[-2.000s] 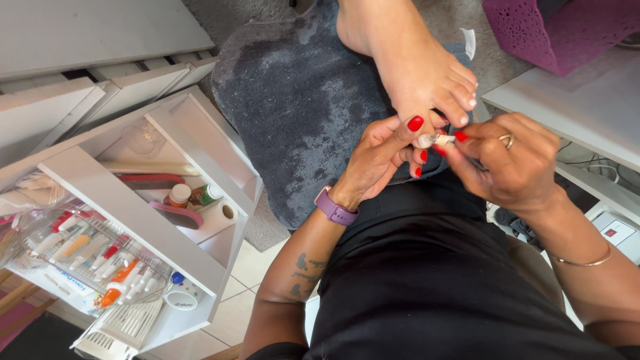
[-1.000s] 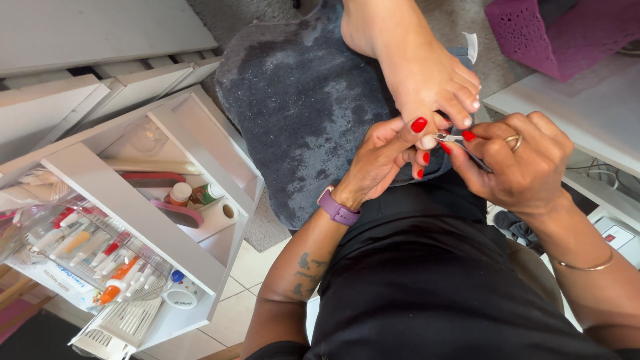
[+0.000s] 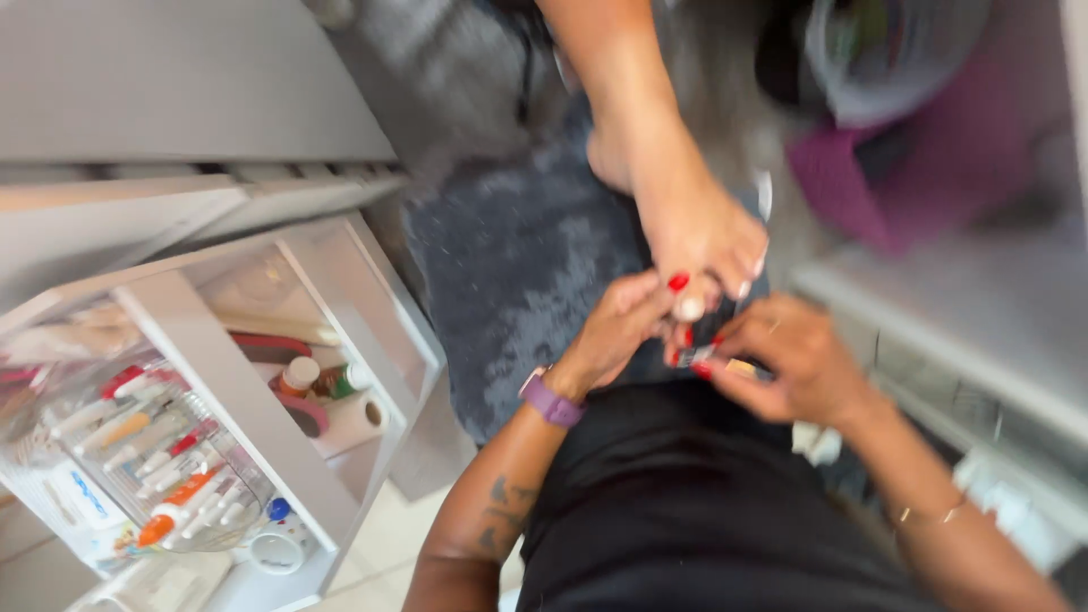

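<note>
Another person's bare foot [image 3: 693, 225] reaches down from the top over a dark grey towel [image 3: 527, 280]. My left hand [image 3: 625, 327], with red nails and a purple watch band [image 3: 552, 401] at the wrist, holds the big toe [image 3: 688, 308] between thumb and fingers. Just below and right of the toe, my right hand [image 3: 782, 353] pinches a small metal tool [image 3: 695, 355], whose kind is blurred. The tool's tip is close to my left fingertips and apart from the toenail; whether it touches those fingers I cannot tell.
At the left stands an open white drawer unit [image 3: 229, 374] with nail files, bottles, a paper roll and a clear container [image 3: 170, 459] of pens or tubes. A purple perforated basket [image 3: 918, 170] and a white shelf [image 3: 952, 331] are at the right.
My right hand has drawn the tool off the big toe, down toward my body. My left hand keeps its hold on the toe. The view has shifted and blurred.
</note>
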